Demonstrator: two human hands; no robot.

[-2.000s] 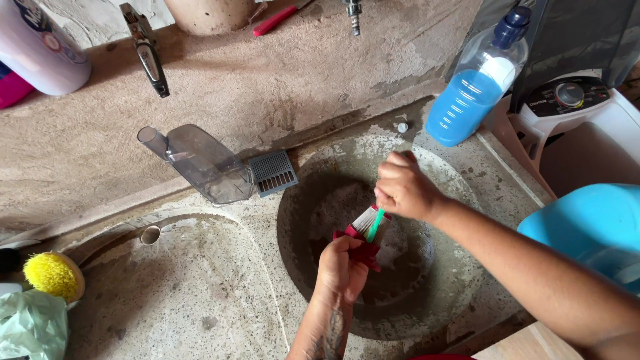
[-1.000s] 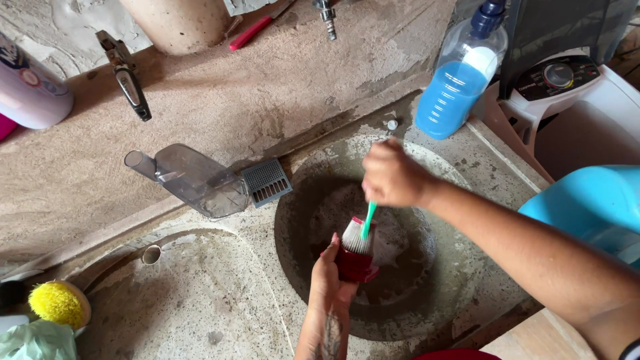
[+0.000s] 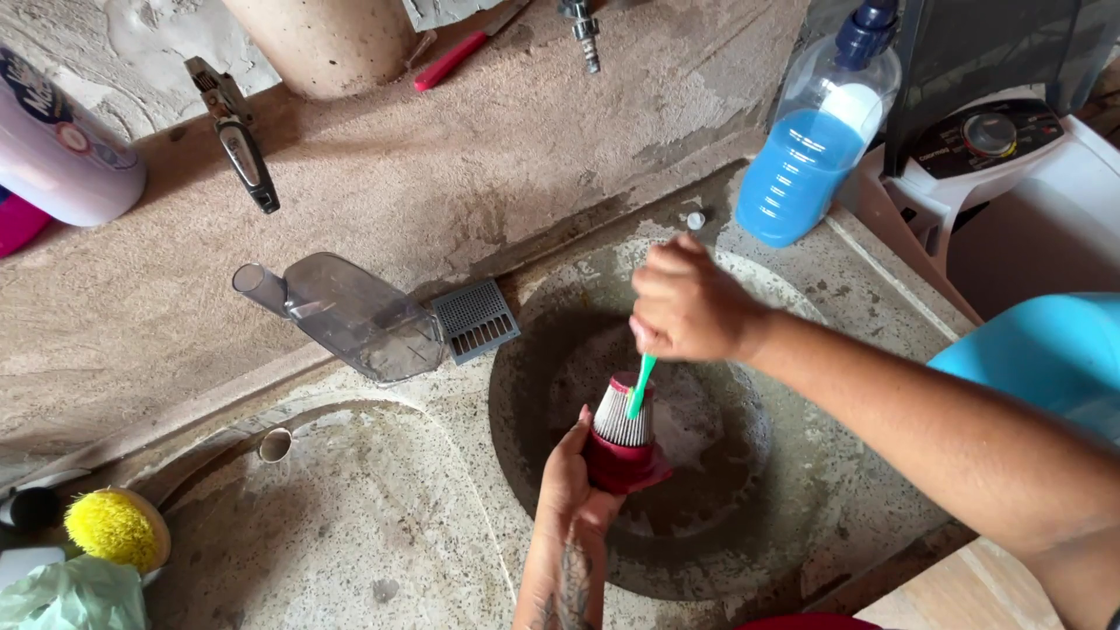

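Over the round concrete basin (image 3: pixel 735 490), my left hand (image 3: pixel 577 490) grips the red base of a pleated vacuum filter (image 3: pixel 623 424), its narrow end tilted up and away from me. My right hand (image 3: pixel 691 302) is closed around a green toothbrush (image 3: pixel 643 385), whose head end touches the filter's pale pleats; the bristles are hidden. A translucent grey plastic container (image 3: pixel 350 315) lies on the sink's back edge, left of the basin. Beside it rests a small grey slotted plastic grille (image 3: pixel 477 321). Water with some suds shows at the basin's bottom.
A bottle of blue liquid (image 3: pixel 801 166) stands behind the basin on the right, near a washing machine (image 3: pixel 989 144) and a light-blue plastic tub (image 3: pixel 1050 359). Two taps (image 3: pixel 245 162) project at the back. A red-handled knife (image 3: pixel 451 61) lies on the ledge. A yellow brush (image 3: pixel 109 525) sits far left.
The filter's pleated side has come into fuller view in my left hand. My right hand has shifted with the toothbrush along the pleats. The container and grille have stayed put.
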